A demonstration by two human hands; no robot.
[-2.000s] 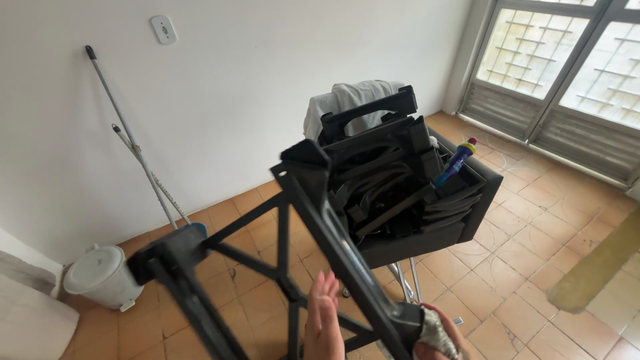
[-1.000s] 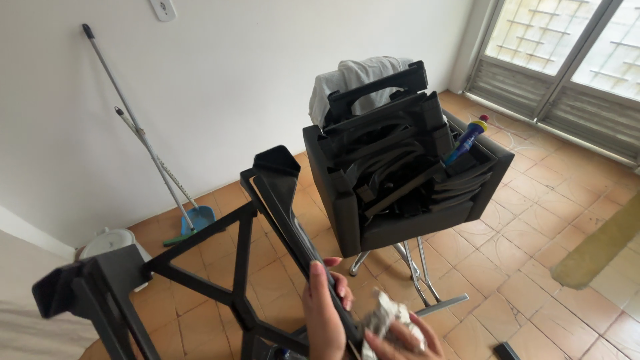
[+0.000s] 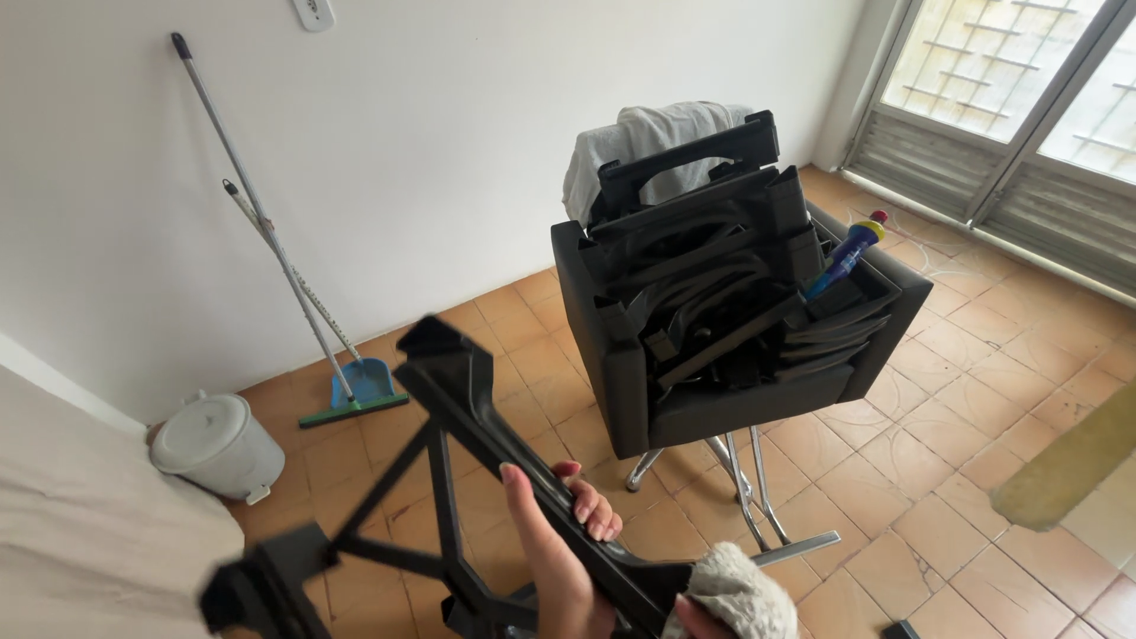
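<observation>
My left hand (image 3: 568, 541) grips one long bar of a black plastic frame (image 3: 444, 532) with diagonal struts, thumb on one side and fingers round the other. At the bar's lower right end, my right hand (image 3: 701, 619) presses a whitish rag (image 3: 744, 593) against the black part; most of this hand is hidden by the rag and the picture's bottom edge. Beyond the hands, similar black plastic pieces (image 3: 701, 257) lie heaped on a black armchair (image 3: 612, 382) with chrome legs. A blue bottle with a yellow and red top (image 3: 848, 253) stands tilted among them.
A grey cloth (image 3: 621, 146) hangs over the chair's back. Against the wall lean a squeegee (image 3: 355, 411) and a blue dustpan (image 3: 364, 382), both long-handled. A lidded white bin (image 3: 217, 444) stands at left on the tiled floor. A metal-framed door (image 3: 994, 115) is at upper right.
The rag and right hand stay around the bar's lower end. The left hand, open beside the bar two seconds ago, has closed around it. The frame has shifted and tilted.
</observation>
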